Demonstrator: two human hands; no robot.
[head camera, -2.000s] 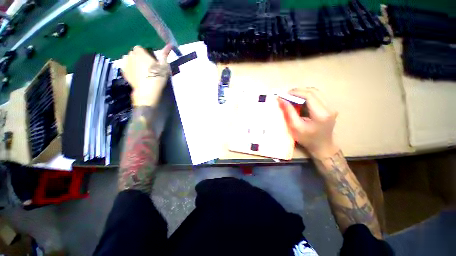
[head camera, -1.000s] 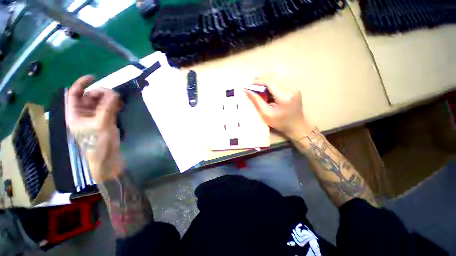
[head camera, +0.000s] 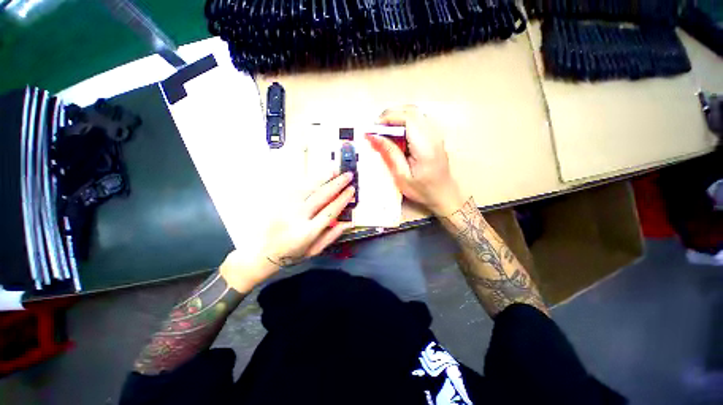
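A black elongated part (head camera: 349, 162) lies upright in view on the pale flat fixture (head camera: 380, 194), over its middle. My left hand (head camera: 305, 221) has its fingertips on the lower half of this part and partly hides it. My right hand (head camera: 420, 158) holds a short white tool (head camera: 387, 130) between thumb and fingers, beside the fixture's upper right. The tool's tip is near a dark square on the fixture. A separate black part (head camera: 275, 115) lies left of the fixture, near the white sheet's edge.
The white sheet (head camera: 210, 126) lies at left with a black strip (head camera: 189, 80) at its far end. Loose black parts (head camera: 95, 158) and layered strips (head camera: 40, 190) are farther left. Rows of stacked parts (head camera: 357, 32) stand at the back on cardboard (head camera: 491, 119). An open box (head camera: 587, 237) is below the bench.
My left hand has come from the left to the fixture, where a black part now lies under its fingers. My right hand still holds the tool. The camera view has shifted.
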